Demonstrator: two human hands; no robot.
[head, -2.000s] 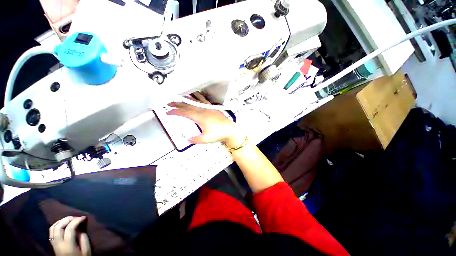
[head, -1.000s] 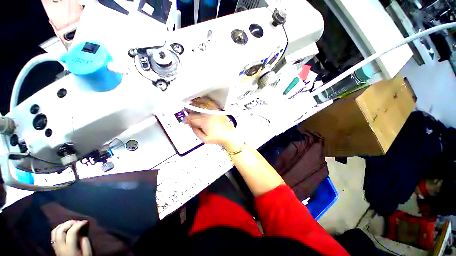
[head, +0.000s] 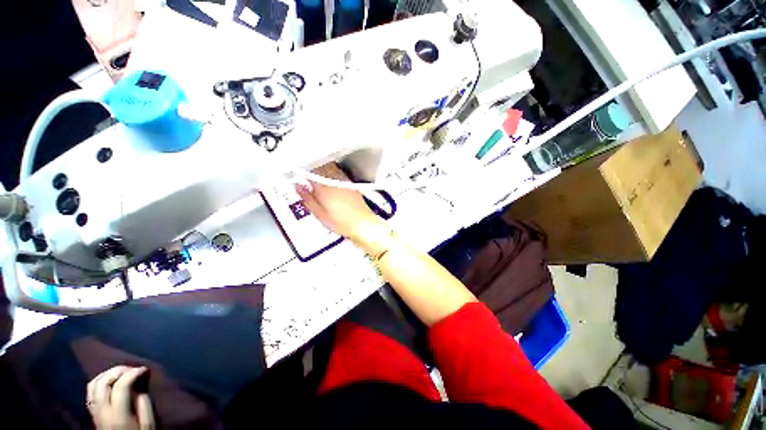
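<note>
A smartphone (head: 306, 233) with a bright white screen and dark edge lies on the white machine bed under the sewing machine arm (head: 353, 92). My right hand (head: 336, 206) is over its upper part, fingertips at the screen, holding nothing; how far its fingers are spread is hard to tell. Dark brown and black cloth (head: 193, 336) lies at the lower left, over the table's front edge. My left hand (head: 120, 399) rests on this cloth with bent fingers, cut off by the bottom edge. Black scissor handles (head: 384, 201) show beside my right wrist.
A blue cover (head: 155, 109) sits on the machine arm. A white tube (head: 621, 84) crosses the upper right. A clear bottle (head: 579, 143) lies at the table's right end, above a cardboard box (head: 621, 197). A blue basket (head: 548, 336) holds brown cloth (head: 512, 277) below.
My right hand was spread over the phone, then moved towards its upper part with the fingers drawn in. The view has shifted, showing more of the basket. My left hand stays on the cloth.
</note>
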